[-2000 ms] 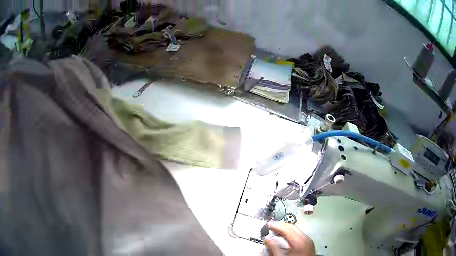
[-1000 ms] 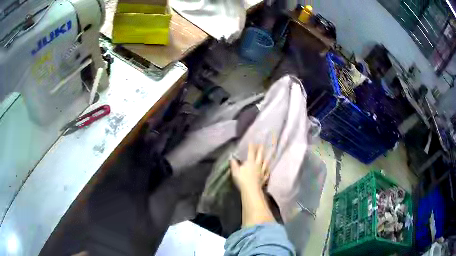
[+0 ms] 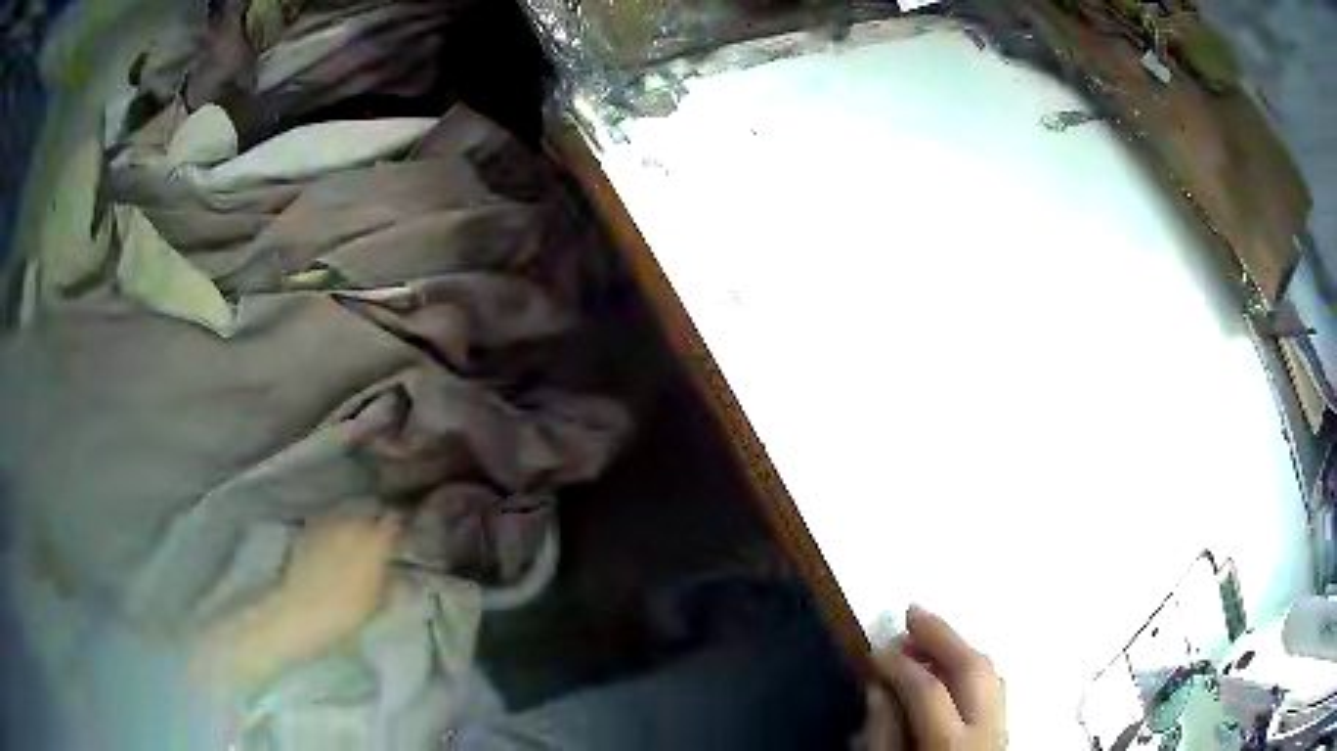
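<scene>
A large heap of grey-brown garment cloth (image 3: 220, 382) lies at the left, beside the table's front edge, with yellow-green pieces (image 3: 173, 272) showing in it. My left hand (image 3: 323, 587) is at the lower left on this cloth; it is blurred, and its fingertips run into the folds, so its grip is unclear. My right hand (image 3: 946, 682) is at the bottom, on the front edge of the white table (image 3: 938, 338), fingers bent. A small pale spot shows by its fingertips; I cannot tell what it is.
The sewing machine's needle area (image 3: 1188, 704) is at the lower right, cut off by the frame. Brown board or cloth (image 3: 1246, 162) lies along the table's far side, with a small metal tool (image 3: 1073, 121) near it. A dark gap separates the heap from the table's wooden edge (image 3: 733, 418).
The view has swung from the floor and crates at the right to the heap at the left. My right hand has left the pinkish-grey cloth and is at the table edge; my left hand is on the heap.
</scene>
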